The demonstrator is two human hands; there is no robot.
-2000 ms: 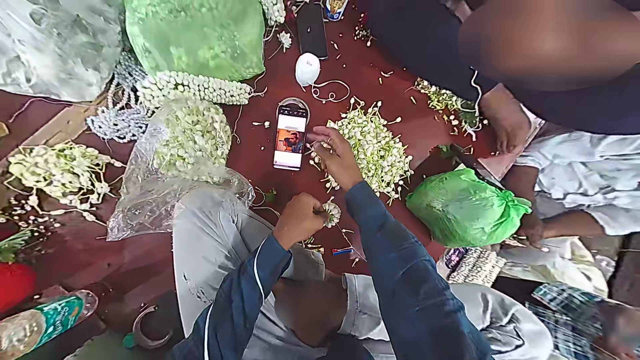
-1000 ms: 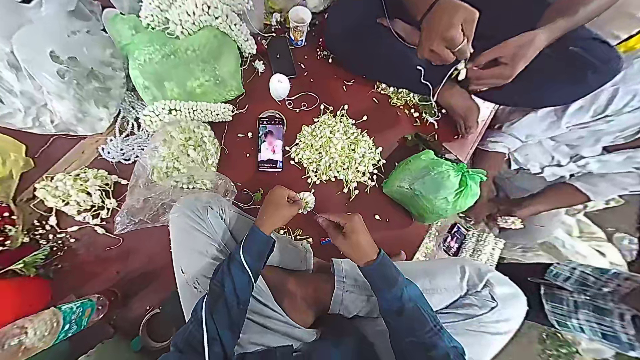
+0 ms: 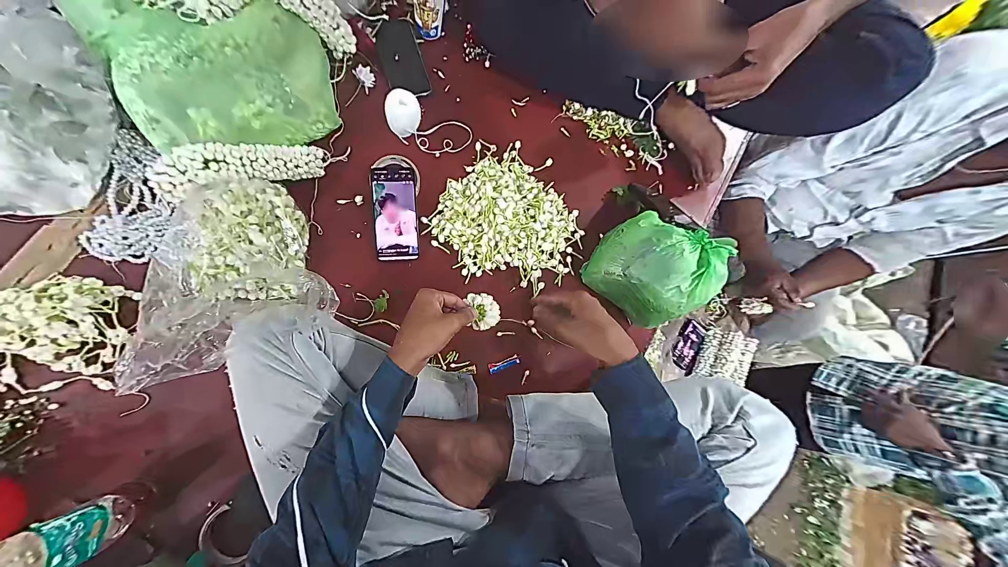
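A small round cluster of white flower buds is pinched at its left side by the fingertips of my left hand. To the right of it my right hand is raised with bent fingers; a thin thread seems to run from the cluster toward it, but its grip is blurred. Just beyond both hands lies a heap of loose white buds with green stems on the dark red mat. Left of the heap a phone with a lit screen rests against a round object.
A white thread ball and a dark phone lie farther back. At right are a knotted green plastic bag and other people's hands. Clear plastic with buds, a bud garland and a bottle are at left.
My right hand has moved away from the heap, where it was two seconds ago, and is now right of the bud cluster. The cluster stays at my left hand.
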